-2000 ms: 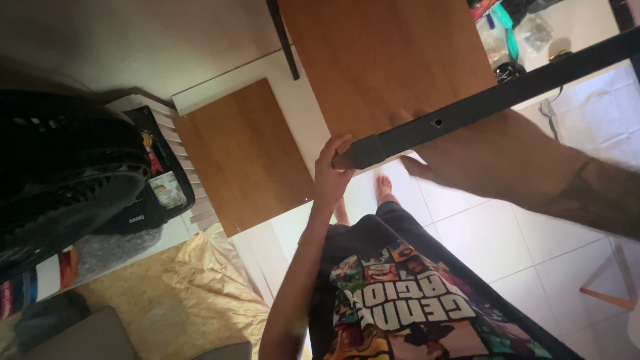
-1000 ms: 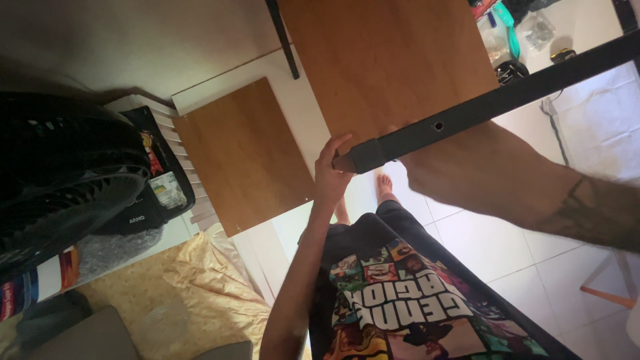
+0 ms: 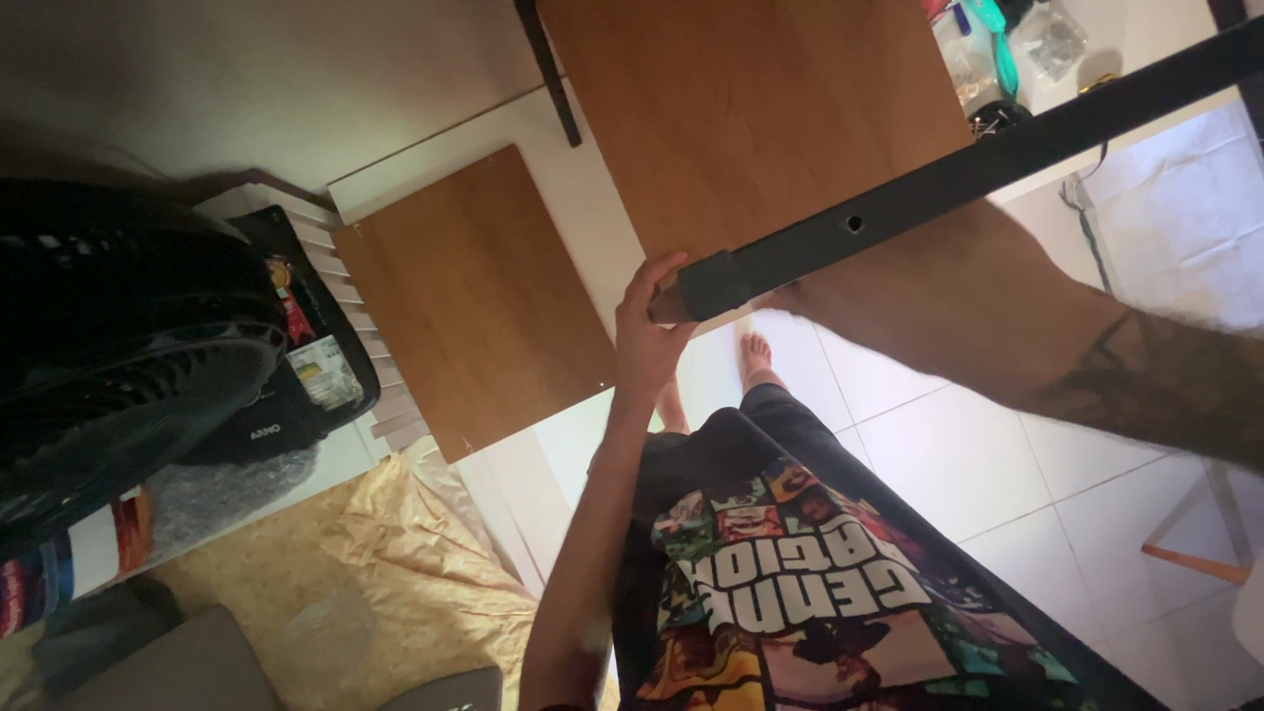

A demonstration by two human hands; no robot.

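Observation:
A black metal bar [image 3: 948,188] with a round hole runs from the upper right to the middle. At its lower left end, below a dark collar, the fingers of my left hand [image 3: 652,341] are curled around the tip. Passing under the bar from the right, my right hand [image 3: 849,296] is close to that end; its fingers are mostly hidden, so its grip cannot be told. A brown wood-look panel [image 3: 770,109] lies just beyond the bar. A second, smaller brown panel [image 3: 479,306] lies to the left, apart from both hands.
A black fan [image 3: 128,365] stands at the left beside a black case [image 3: 326,346]. Clear plastic bags [image 3: 1052,39] and a teal item [image 3: 1002,59] lie at the upper right. Crumpled tan cloth [image 3: 425,553] is at the lower left, with white floor tiles [image 3: 948,444] below.
My right hand has shifted slightly lower behind the bar; fingertips seen above the bar's upper edge two seconds ago are now hidden. My left hand and the bar have stayed in place.

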